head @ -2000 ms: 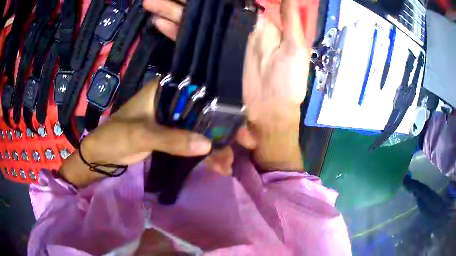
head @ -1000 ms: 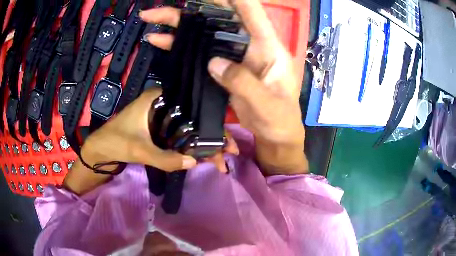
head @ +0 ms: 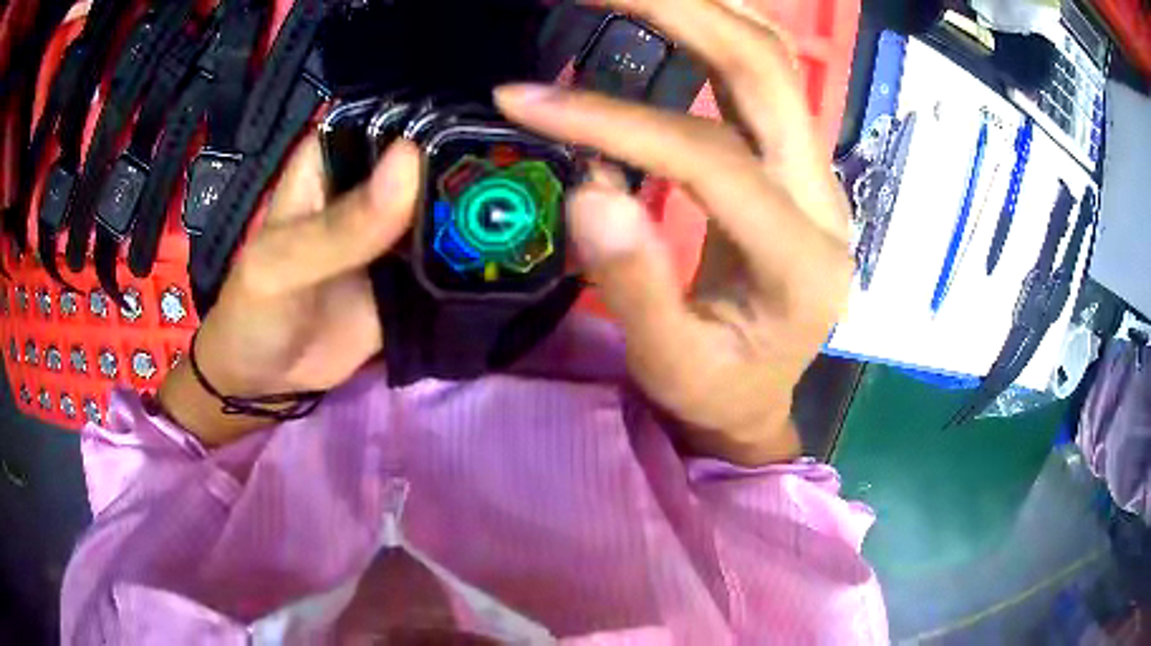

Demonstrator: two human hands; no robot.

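Several black smartwatches are stacked side by side in my left hand [head: 309,265]. The front smartwatch [head: 492,217] faces up with its screen lit, showing a coloured flower-like pattern with a green centre. My left thumb and fingers grip the stack from the left; the far fingers are hidden. My right hand [head: 720,240] is at the right edge of the front watch, its thumb near the case side and its fingers spread above the screen; the hand is slightly blurred. Dark straps run above and below the stack.
More watches [head: 120,196] lie on the red tray [head: 827,63] at left. A second red tray [head: 76,341] holds rows of round silvery parts. At right are a clipboard [head: 940,202] with blue pens and a black strap, a calculator [head: 1073,82] and a green mat [head: 928,454].
The stack has tilted so the front watch's lit screen faces up. My right hand has moved from the straps at the top to the screen's right side. The view has shifted slightly.
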